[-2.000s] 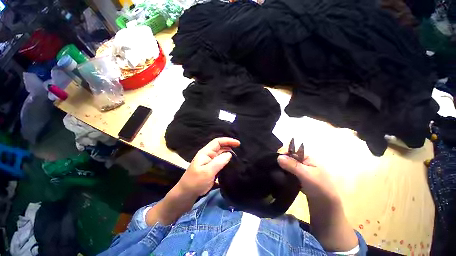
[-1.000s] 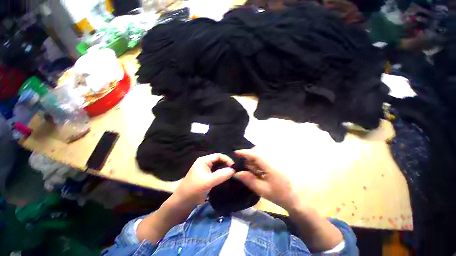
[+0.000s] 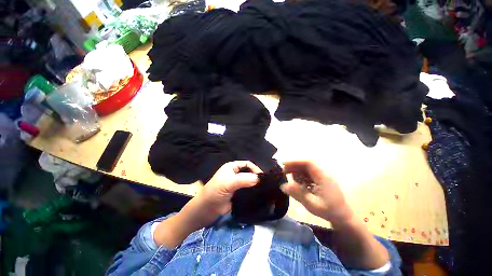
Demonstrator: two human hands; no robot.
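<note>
A black garment piece (image 3: 259, 202) is bunched over the table's near edge, against the denim jacket. My left hand (image 3: 229, 186) pinches its upper left side between thumb and fingers. My right hand (image 3: 315, 191) is at its upper right edge, thumb and fingertips close to the cloth; whether they grip it is hard to tell. Thread snips (image 3: 310, 187) show only as a small dark glint inside the curled right fingers; their blades are hidden. Black cloth with a white label (image 3: 217, 128) lies just beyond my hands and runs towards them.
A large black garment pile (image 3: 302, 54) covers the table's far side. At the left are a smartphone (image 3: 114, 151), a red round tin (image 3: 121, 97) with whitish material and a clear plastic bag (image 3: 75, 110). Dark sparkly fabric (image 3: 456, 178) hangs at the right.
The snips' blades, pointing up beyond my right fingers two seconds ago, no longer show. My hands drew together, then my right hand shifted slightly rightward. The view has also shifted.
</note>
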